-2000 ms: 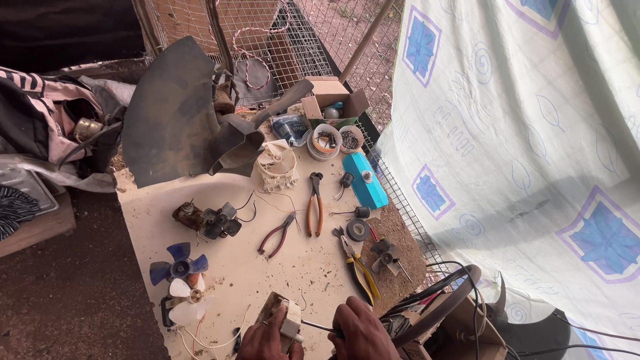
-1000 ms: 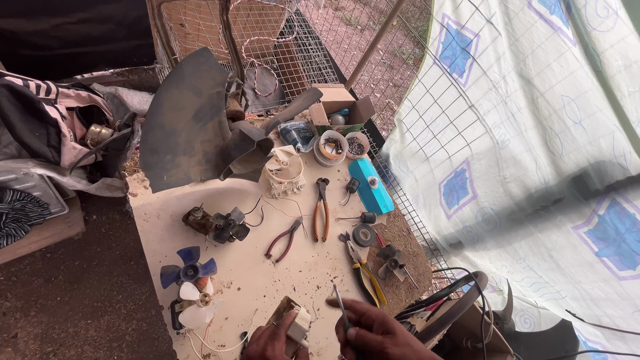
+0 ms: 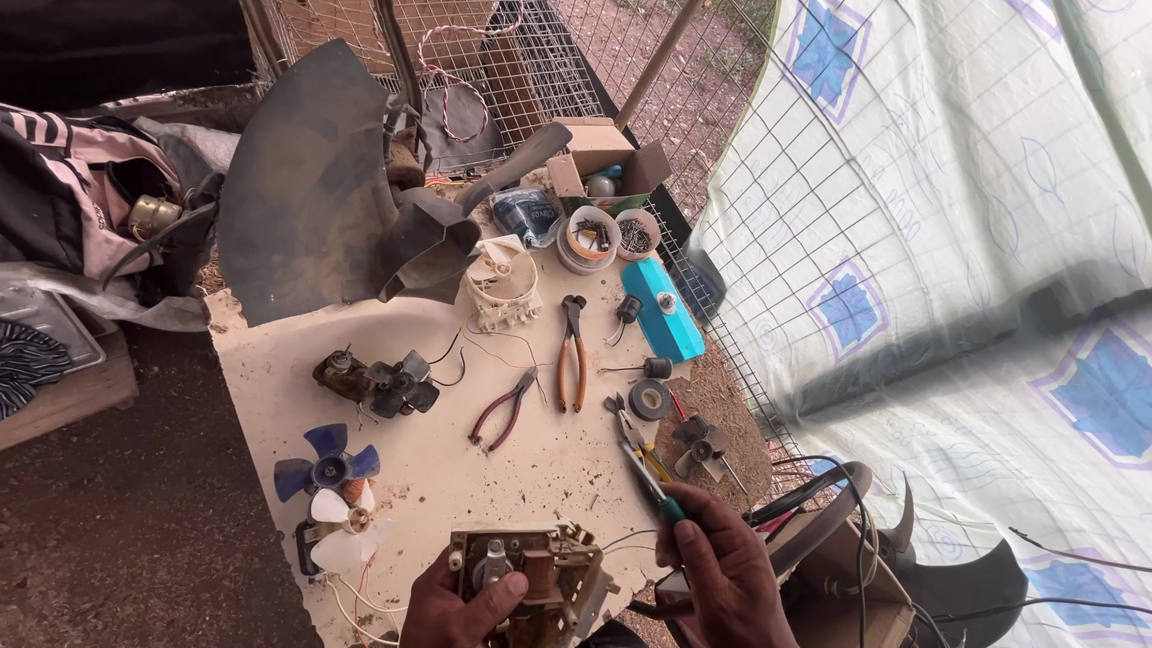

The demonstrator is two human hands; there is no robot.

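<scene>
At the bottom of the bench, my left hand [image 3: 468,598] grips a small electric motor assembly [image 3: 540,571] with a copper coil and a pale frame, thumb laid on its face. To its right, my right hand [image 3: 724,567] holds a screwdriver [image 3: 664,499] by its green handle, shaft pointing up and left. The shaft passes over yellow-handled pliers [image 3: 646,445]. Further up lie red-handled cutters [image 3: 504,409] and orange-handled end-cutting pliers [image 3: 571,355]. Black tape [image 3: 649,400] sits above the yellow pliers.
Left on the bench are a blue fan [image 3: 328,470], a white fan [image 3: 346,522] and a small motor with black blades [image 3: 400,384]. A large dark fan blade [image 3: 306,189], tubs of screws [image 3: 589,238] and a turquoise block [image 3: 661,310] stand further back. Wire mesh [image 3: 738,360] borders the right.
The motor assembly in my left hand now shows its coil side. The screwdriver in my right hand has moved away from the assembly, up and to the right, since the earliest frame.
</scene>
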